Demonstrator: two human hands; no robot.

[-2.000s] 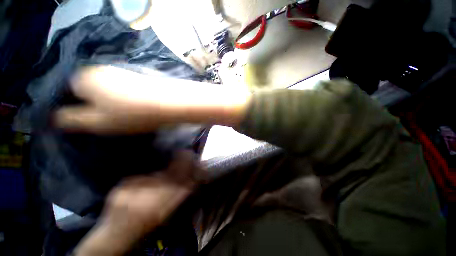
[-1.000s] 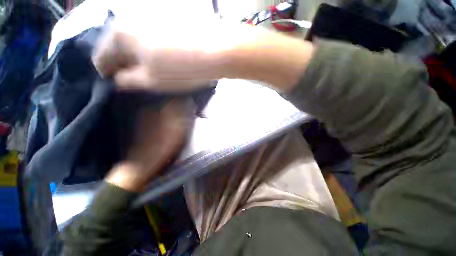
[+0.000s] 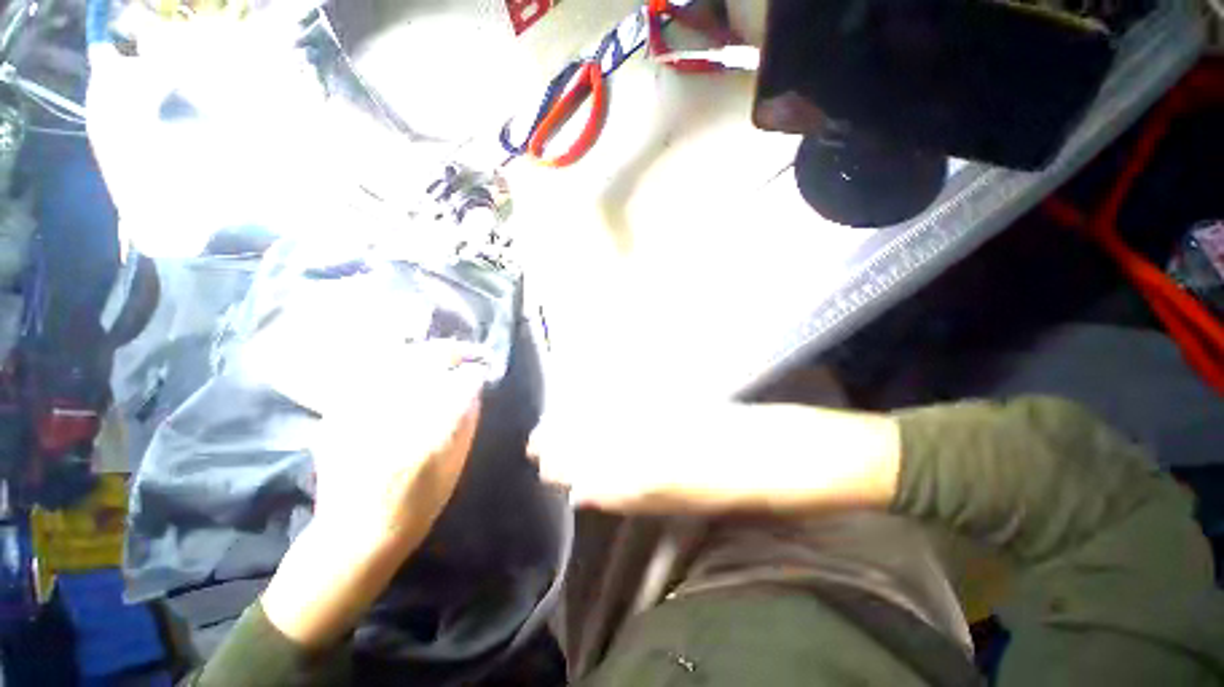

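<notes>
The dark grey-blue garment [image 3: 222, 463] lies left of centre on the machine table and hangs over its front edge. Its upper edge reaches the presser foot and needle area [image 3: 470, 215]; whether it is under the foot cannot be told. My left hand [image 3: 389, 450] lies on the garment below the needle area; glare hides its fingers. My right hand [image 3: 611, 456] is at the garment's right edge, with its curled fingertips closed on the cloth. Both hands are bare and partly washed out by the lamp.
Red-handled scissors [image 3: 571, 114] lie behind the needle. A smartphone [image 3: 933, 74] stands on a black round base [image 3: 870, 177] at the right. A ruler strip [image 3: 886, 275] runs along the table's front edge. A red basket frame [image 3: 1148, 269] is at the far right.
The garment is spread lower and closer to the needle area. My right hand has moved down and right from the garment's upper part to its right edge. The needle area is uncovered.
</notes>
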